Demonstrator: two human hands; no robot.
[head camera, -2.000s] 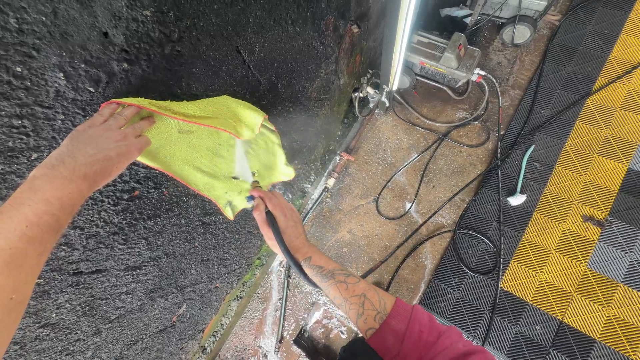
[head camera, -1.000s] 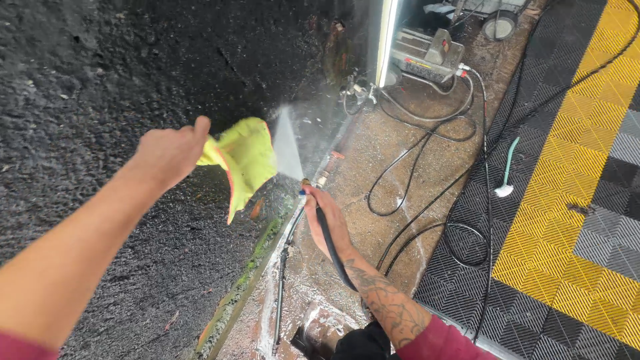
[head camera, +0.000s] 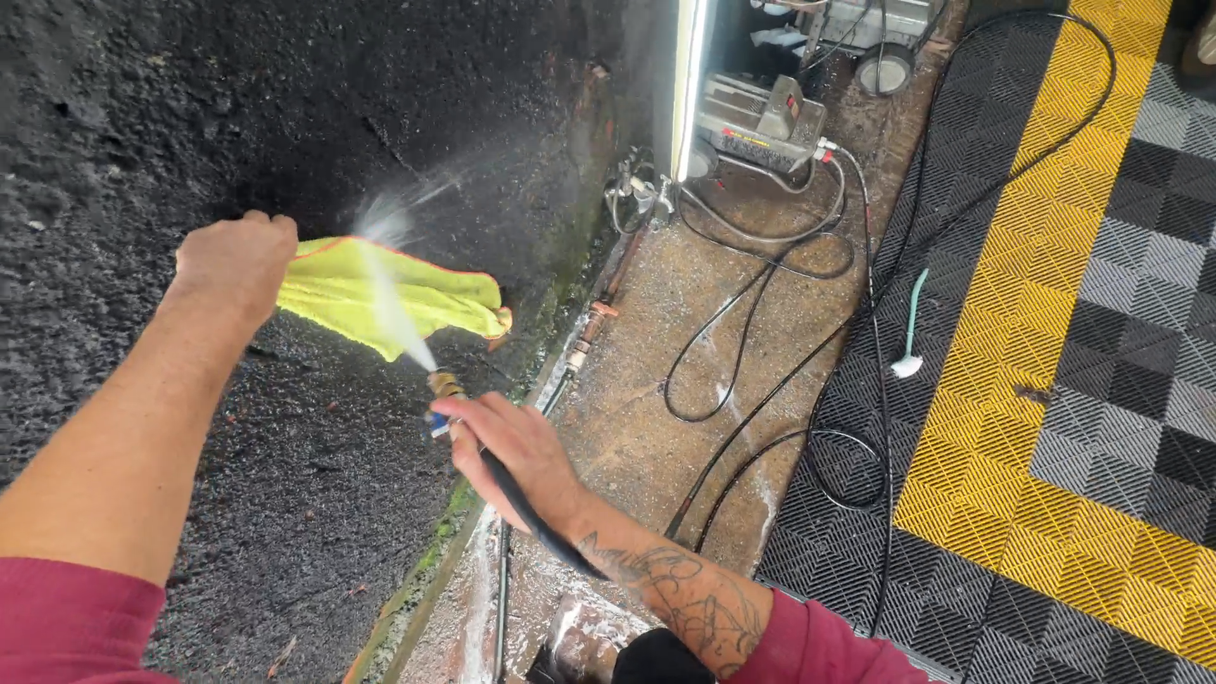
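My left hand (head camera: 237, 261) is closed on one end of a yellow-green microfiber cloth (head camera: 404, 290) with an orange-red edge, which stretches out to the right over dark, wet ground. Below the cloth, my right hand (head camera: 513, 451) grips a brass hose nozzle (head camera: 445, 385) with a blue valve lever (head camera: 438, 425). A white fan of water (head camera: 394, 309) leaves the nozzle, strikes the cloth and sprays past its upper edge. The black hose (head camera: 537, 522) runs back beneath my right wrist and forearm.
A pressure washer (head camera: 765, 119) stands on the concrete strip (head camera: 646, 380) near a lit tube light (head camera: 689, 90). Black hoses (head camera: 741, 380) loop over the concrete and floor tiles. A green-handled brush (head camera: 909, 351) lies on dark tiles beside a yellow tile band (head camera: 988, 380). A metal pipe (head camera: 594, 332) follows the concrete edge.
A second ago the cloth hung bunched to the left of the spray; now it is spread out and the water hits it. The nozzle points up and to the left at the cloth.
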